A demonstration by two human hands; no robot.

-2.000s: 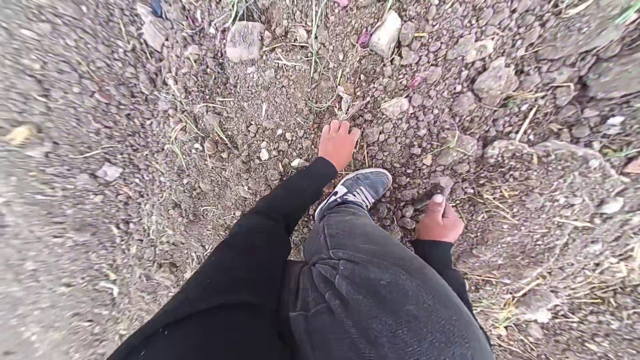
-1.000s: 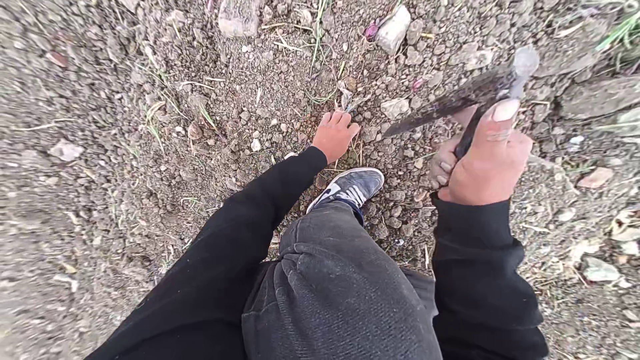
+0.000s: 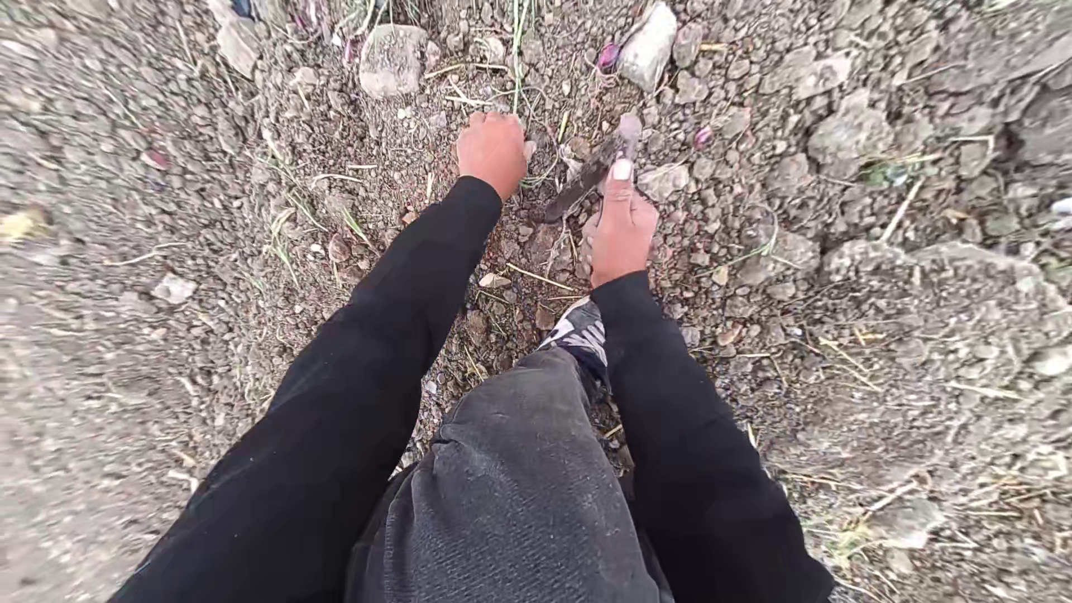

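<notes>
My right hand [image 3: 621,226] grips a hand tool with a dark, soil-coated blade [image 3: 582,186]; its pale rounded end shows above my thumb. The blade slants down and left, its tip at or just over the stony soil. My left hand [image 3: 492,152] is lowered to the ground left of the tool, knuckles up. Thin green stalks [image 3: 517,59] rise from just beyond its fingers; whether the fingers hold them is hidden. A patterned shoe [image 3: 579,331] stands just below my hands, partly covered by my trouser leg.
Stones and clods cover the ground. A squarish stone [image 3: 392,60] lies above my left hand, a pale stone [image 3: 649,46] at the top with a purple onion-like bulb [image 3: 608,57] beside it. Larger clods [image 3: 850,134] lie at right. Grass tufts [image 3: 283,234] grow at left.
The right hand has come down from its raised place at the right, bringing the tool close to the left hand. The left hand has moved up and away from the shoe.
</notes>
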